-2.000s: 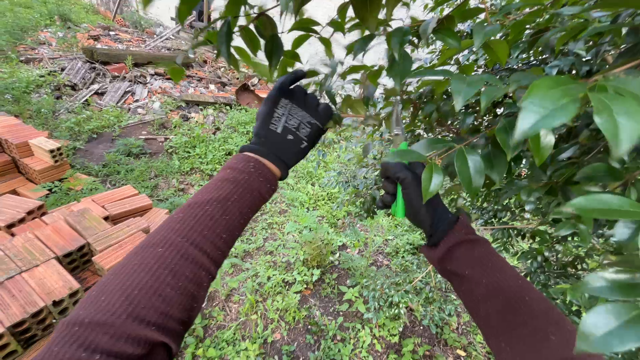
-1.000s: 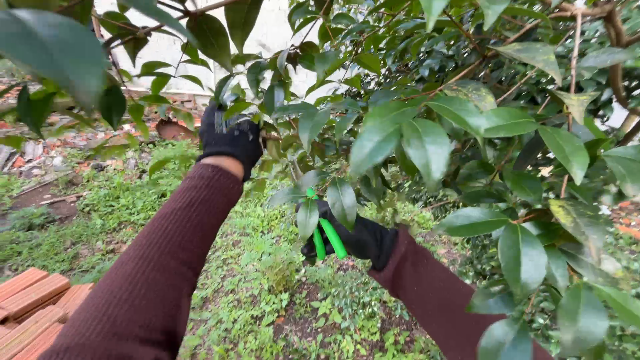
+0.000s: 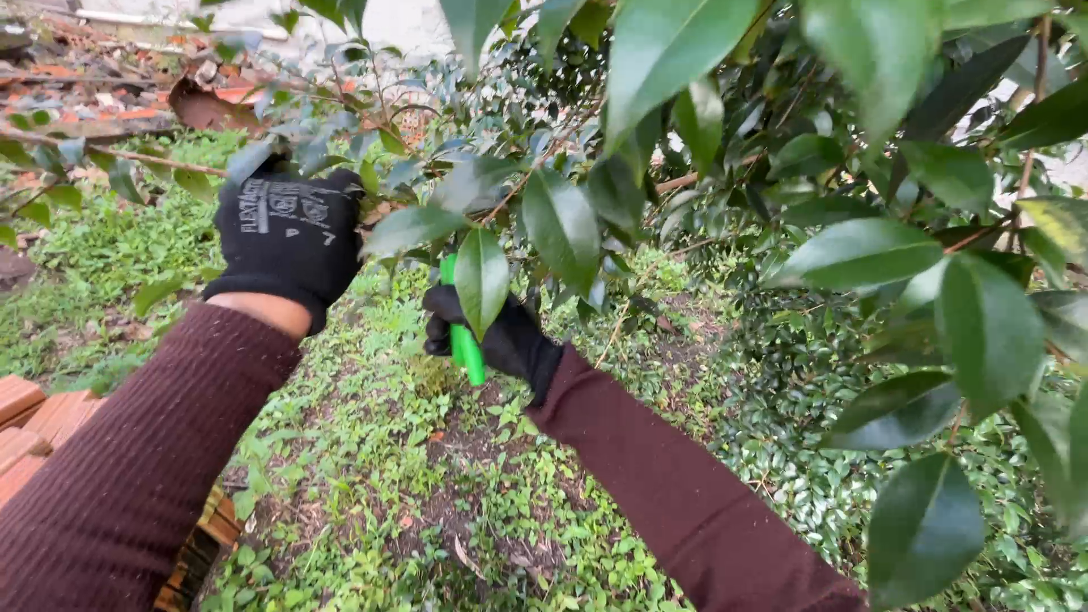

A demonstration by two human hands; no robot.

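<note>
My left hand [image 3: 293,229], in a black work glove bearing writing, is closed around a leafy branch [image 3: 340,157] of the shrub, though its fingertips are mostly hidden by leaves. To its right and slightly lower, my right hand [image 3: 489,331], gloved in black too, grips the green handles of a pair of pruning shears [image 3: 466,344]. The handles look pressed together, and a leaf hangs in front of them. Foliage covers the blades, so what lies between them cannot be seen. Broad glossy leaves [image 3: 561,225] hang close to both hands.
Dense shrub foliage [image 3: 892,255] fills the right side, some leaves very near the camera. Stacked hollow bricks [image 3: 59,416] stand at the lower left. Rubble [image 3: 102,93] lies at the upper left before a pale wall [image 3: 399,30]. Low weeds [image 3: 408,510] cover the ground below.
The shears' handles, spread apart one second ago, now appear closed together in my right hand. The view has shifted among the branches. My left hand remains up at the foliage.
</note>
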